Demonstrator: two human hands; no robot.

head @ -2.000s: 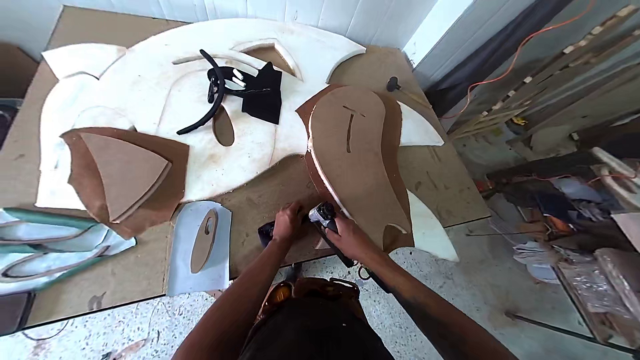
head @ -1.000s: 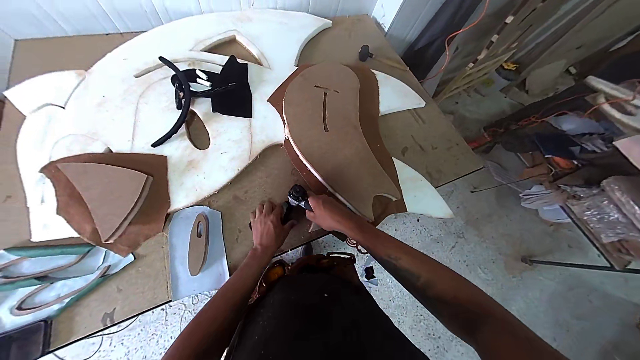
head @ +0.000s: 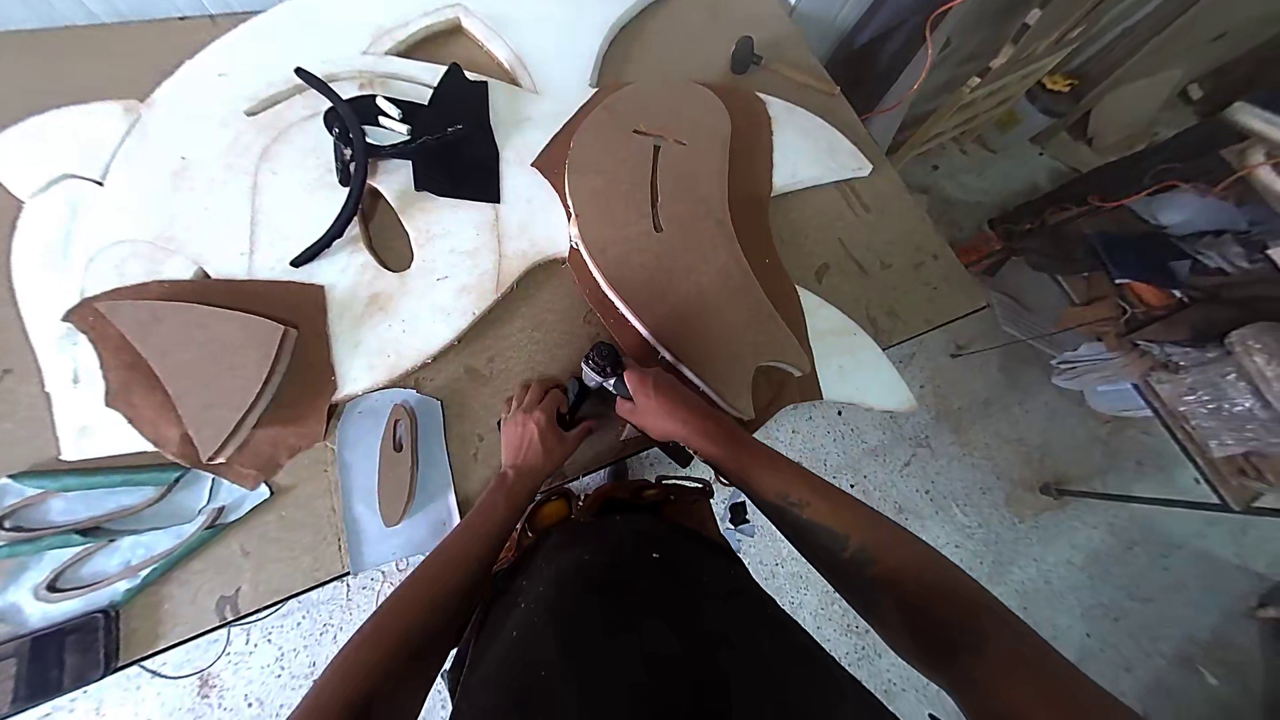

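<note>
At the table's near edge my right hand (head: 665, 402) is closed around a dark and silver power tool (head: 603, 368), its round head pointing away from me. Close to its left, my left hand (head: 540, 425) presses a small black piece (head: 577, 398) against the table, with the fingers partly curled. What the tool's head touches is hidden. Beyond my right hand lies a curved brown board shape (head: 670, 220) on brown leather-like sheet (head: 750, 170). Left of my hands, a small oval piece with a hole (head: 397, 480) rests on a pale blue sheet (head: 360, 510).
Large white foam-like shapes (head: 230, 150) cover the brown table (head: 880, 270). On them lie black cut pieces (head: 455, 140) and a triangular board piece on brown sheet (head: 200, 365). A hammer (head: 745, 58) is at the back. A cluttered shelf (head: 1200, 400) stands right.
My left hand has shifted from holding close beside the tool to resting flatter on the table. The tool stays in my right hand.
</note>
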